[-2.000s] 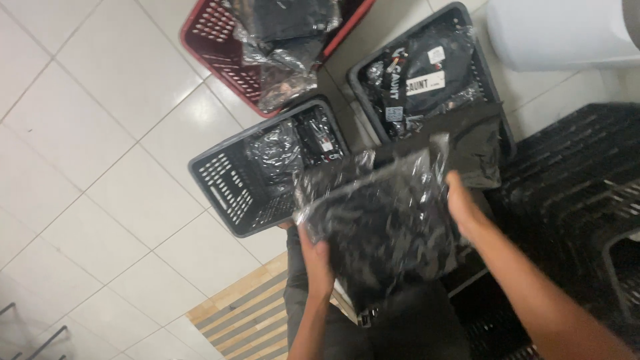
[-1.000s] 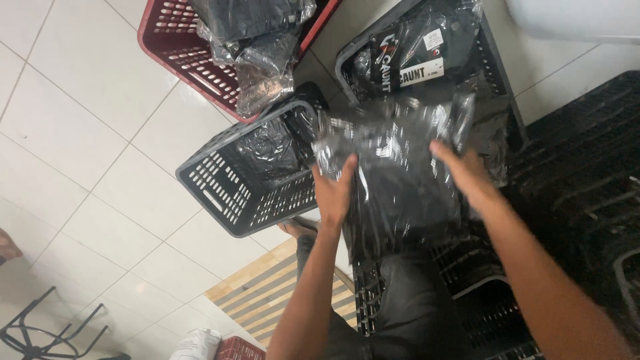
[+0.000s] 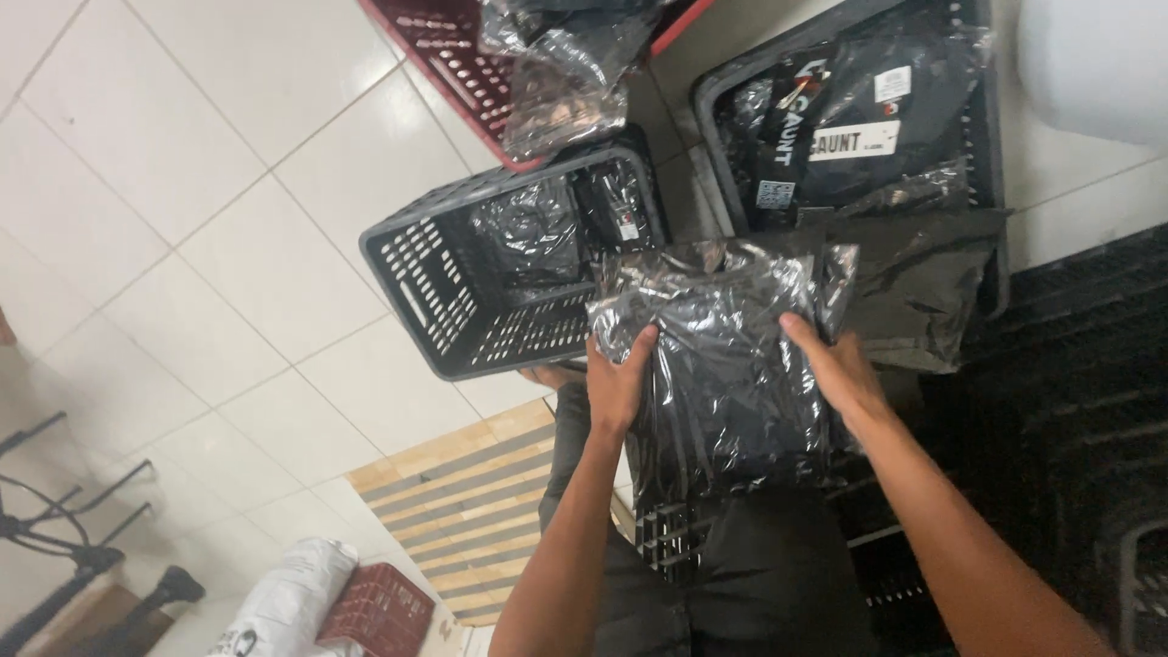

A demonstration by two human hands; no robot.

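A dark folded item in a clear plastic bag (image 3: 730, 383) lies between my two hands, above my lap. My left hand (image 3: 620, 379) grips its left edge, thumb on top. The right edge is held by my right hand (image 3: 835, 365), its thumb also on top and its other fingers partly hidden. Just left of the bag, a dark grey plastic basket (image 3: 447, 370) has black bagged items (image 3: 529, 228) inside. Beyond my right hand, another grey basket (image 3: 716, 182) holds dark bagged garments (image 3: 885, 100) with printed labels, and a dark plastic bag (image 3: 922, 283) lies over its near edge.
A red plastic basket (image 3: 447, 82) with more bagged items stands at the top. Black plastic crates (image 3: 1049, 438) fill the right side. A striped wooden slatted board (image 3: 474, 511), a white package (image 3: 292, 593), a dark red box (image 3: 379, 607) and black metal legs (image 3: 73, 538) are at lower left.
The bagged item stays between my hands and now lies flatter and lower over my lap than two seconds ago. The view has shifted, bringing the white package and red box in.
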